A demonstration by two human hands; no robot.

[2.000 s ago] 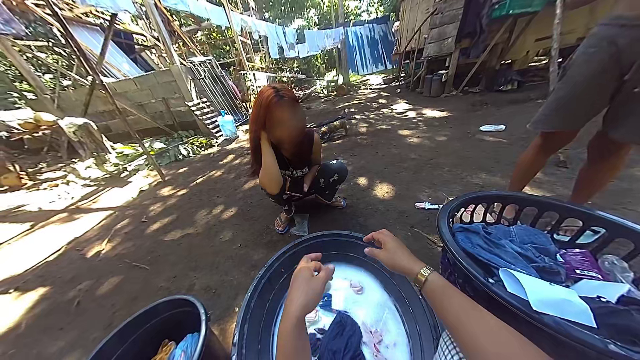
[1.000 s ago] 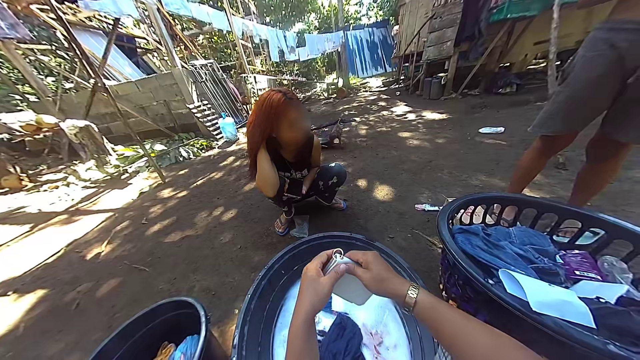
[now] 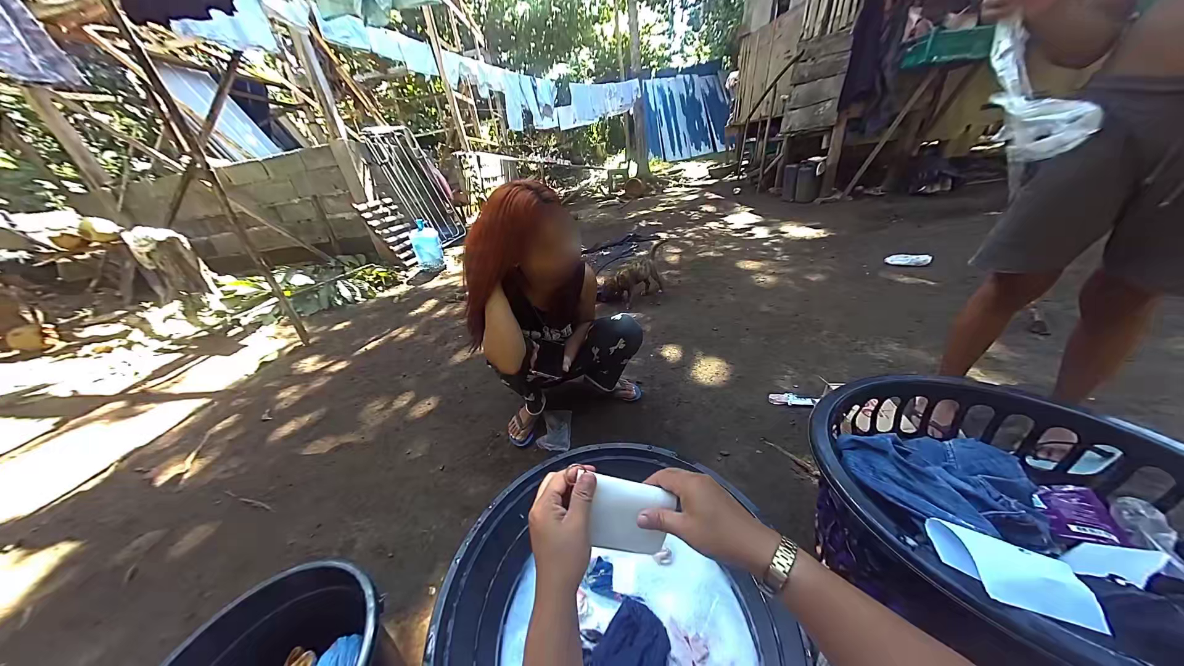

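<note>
My left hand (image 3: pixel 564 518) and my right hand (image 3: pixel 708 518) hold a small white flat object (image 3: pixel 624 514) between them, one at each side. It is over a round black basin (image 3: pixel 462 546). In the basin, dark blue cloth (image 3: pixel 634 634) and some lighter cloth lie in white, sudsy water. A gold-coloured watch (image 3: pixel 780 564) is on my right wrist. What the white object is, I cannot tell.
A black slotted basket (image 3: pixel 823 435) holding denim (image 3: pixel 934 481), white sheets and a purple packet stands at the right; a black bucket (image 3: pixel 365 592) at the lower left. A person (image 3: pixel 546 314) squats ahead; another person (image 3: pixel 1064 213) stands right. A small animal (image 3: pixel 638 276) is behind.
My hands were apart over the basin, then came together on a whitish item, and now hold the flat white object raised between them. The standing person now has clear plastic in hand.
</note>
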